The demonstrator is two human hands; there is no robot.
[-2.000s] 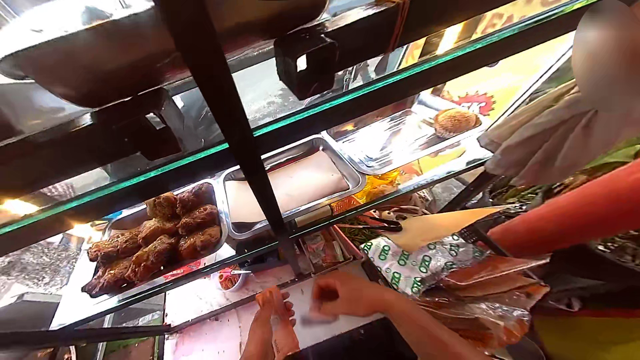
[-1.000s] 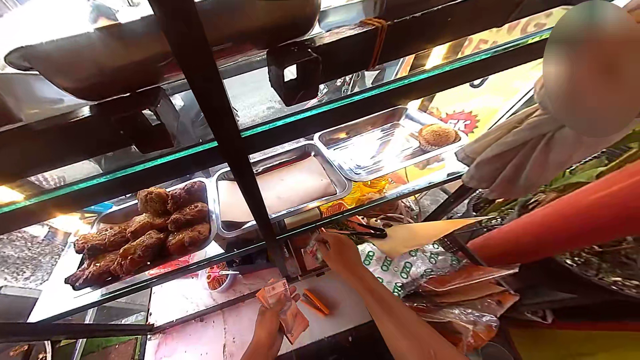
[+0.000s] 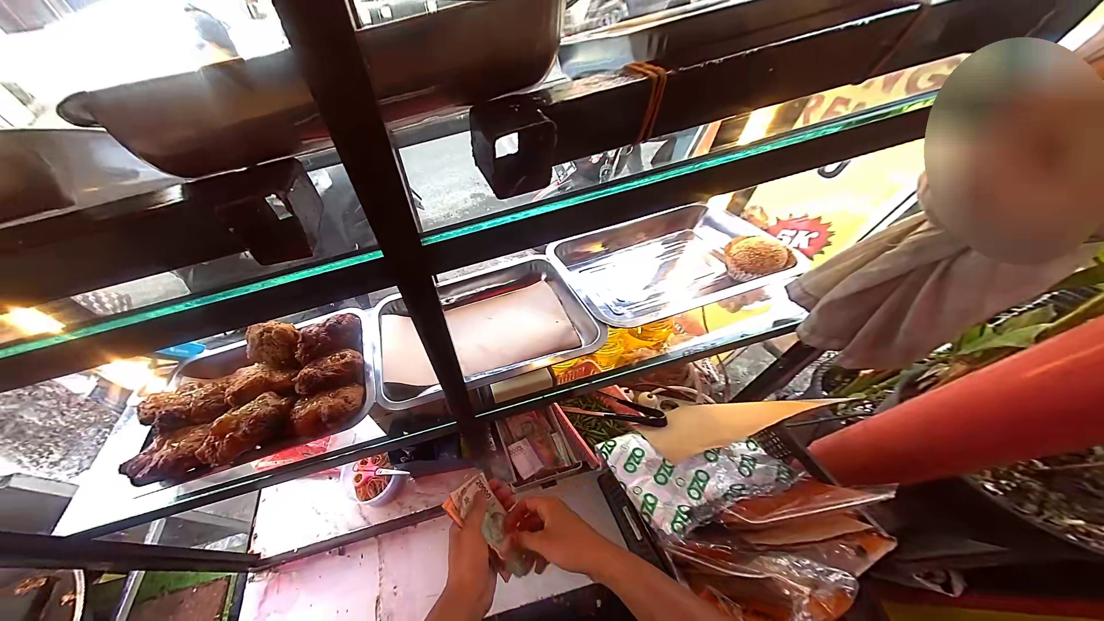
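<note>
My left hand (image 3: pixel 470 552) is closed on several folded banknotes (image 3: pixel 483 509), orange and greenish, above the counter at bottom centre. The fingertips of my right hand (image 3: pixel 552 530) pinch the greenish note beside them. Just beyond my hands is an open box of money (image 3: pixel 536 444) with more notes inside. A small white cup of red sauce or chillies (image 3: pixel 373 481) with a spoon stands to the left of my hands.
Behind glass lie a tray of fried chicken (image 3: pixel 259 397), a paper-lined metal tray (image 3: pixel 492 332) and a metal tray (image 3: pixel 664 267) with a breaded bun-like item. Tongs (image 3: pixel 634 412), printed plastic bags (image 3: pixel 690 483) and brown paper are at right. A person (image 3: pixel 1009 172) stands at upper right. A dark post crosses the view.
My right hand has come back from the money box to the notes in my left hand. A greenish note now shows there. The orange item on the counter beside my left hand is no longer visible.
</note>
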